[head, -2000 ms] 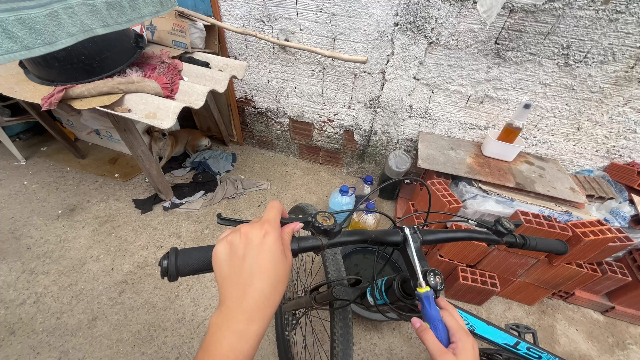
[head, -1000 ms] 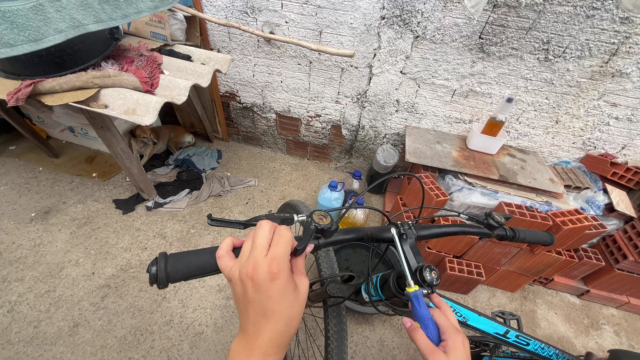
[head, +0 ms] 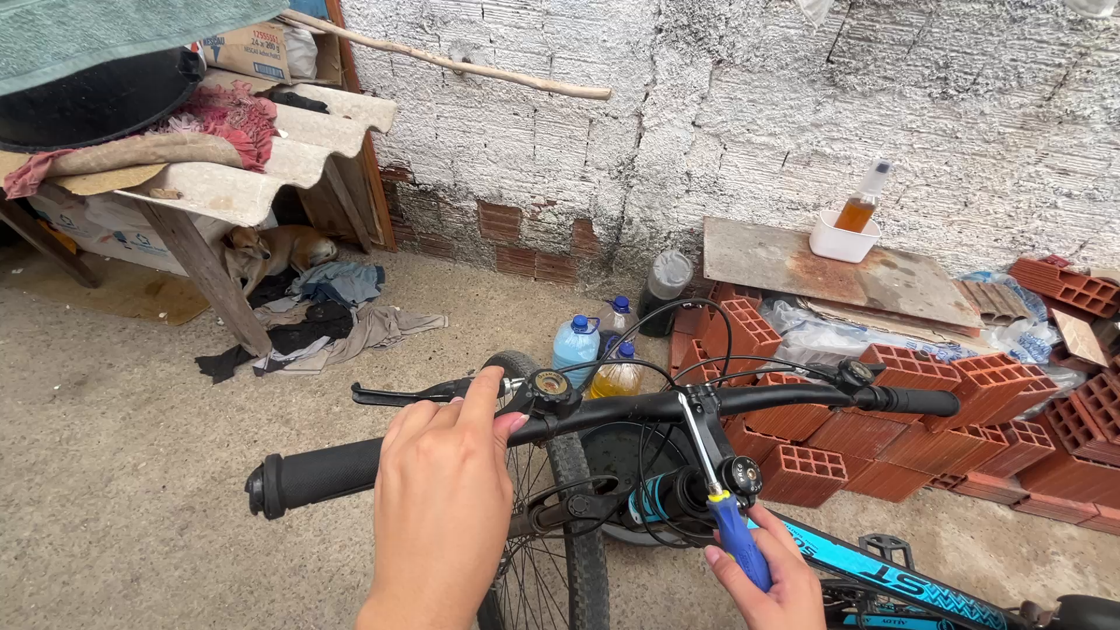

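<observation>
A bicycle with a black handlebar and a blue and black frame stands in front of me. My left hand lies over the bar beside the left rubber grip, its index finger at the brake lever clamp and its thumb near the round shifter. Between the fingers of my right hand is a screwdriver with a blue and yellow handle. Its metal shaft slants up across the stem, the tip near the handlebar clamp. The left palm is hidden.
Hollow red bricks are stacked at right beside a metal sheet bearing a white tub with a bottle. Plastic jugs stand behind the handlebar. A dog lies near cloths under a corrugated-topped table.
My left hand's fingers, curled around the bar by the lever clamp a second ago, now lie flatter with the index finger extended. The screwdriver stays in my right hand at the stem.
</observation>
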